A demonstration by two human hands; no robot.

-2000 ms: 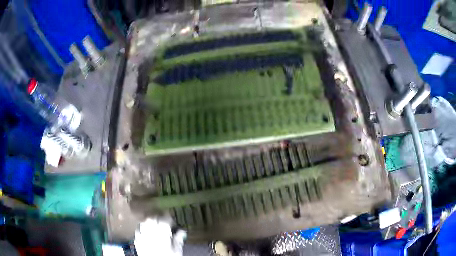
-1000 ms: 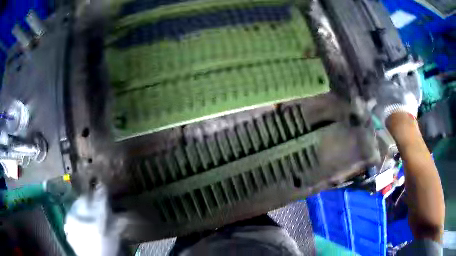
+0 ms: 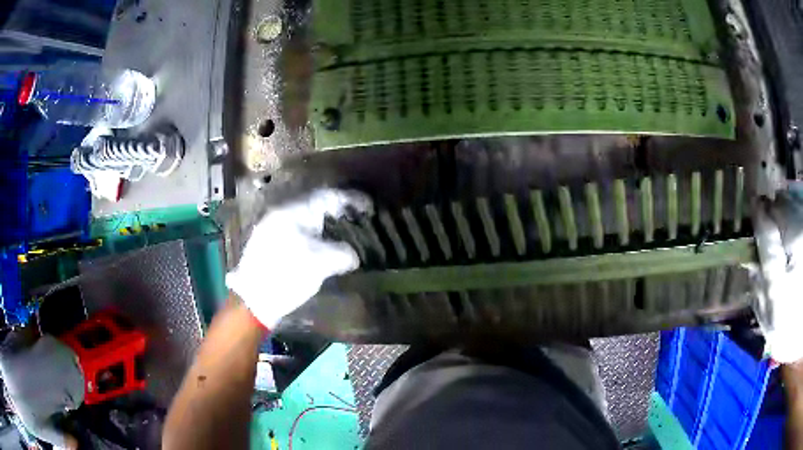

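The long olive core bar [image 3: 563,269], with comb-like teeth on both sides, lies across the front of the brown-grey mould plate [image 3: 264,97]. My left hand [image 3: 295,250], in a white glove with a red-edged cuff, has its fingers curled on the bar's left end. My right hand [image 3: 779,281], also white-gloved, is at the bar's right end; it is blurred and cut by the right edge, its fingers partly hidden. The green ribbed cavity area [image 3: 528,88] is behind the bar.
A clear bottle with a red cap [image 3: 88,98] and a ribbed metal part [image 3: 128,154] are on the grey side plate at left. A red stool-like object [image 3: 106,356] stands on the floor at lower left. A blue crate [image 3: 713,387] is at lower right. My body is close to the plate's front edge.
The view has moved down and closer to the front of the mould. My left hand has come onto the bar's left end. My right hand has moved from the right-side metal fitting to the bar's right end.
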